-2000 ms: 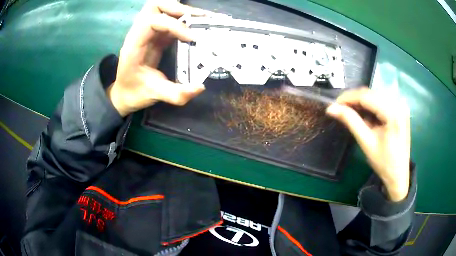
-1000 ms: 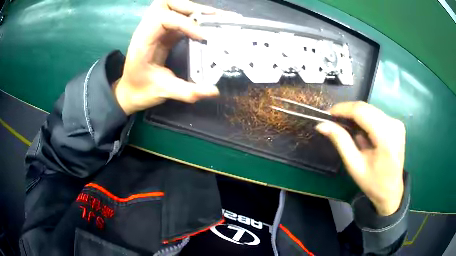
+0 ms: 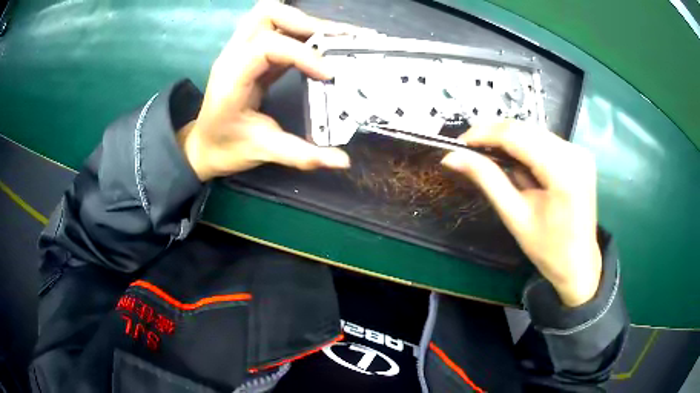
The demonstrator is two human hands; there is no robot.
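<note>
My left hand [image 3: 257,115] holds the silver-white plate assembly [image 3: 418,88] by its left end, over the black parts tray. Its scalloped edge faces me. My right hand [image 3: 529,184] holds bright tweezers [image 3: 414,138] like a pen. Their tips are at the leftmost dark spot on the scalloped edge. Whether they grip a pin is too small to tell. A loose heap of thin copper pins [image 3: 411,180] lies in the tray [image 3: 322,211] below the plate. My right hand hides the plate's lower right part.
The tray's raised rim runs around the work on the glossy green bench [image 3: 100,69]. The bench's curved near edge passes just in front of my jacket. Dark floor with yellow lines shows at both lower sides.
The tweezers have moved from the copper pins up and left to the plate's scalloped edge. Their tips are closer together. My left hand and the plate have shifted slightly right.
</note>
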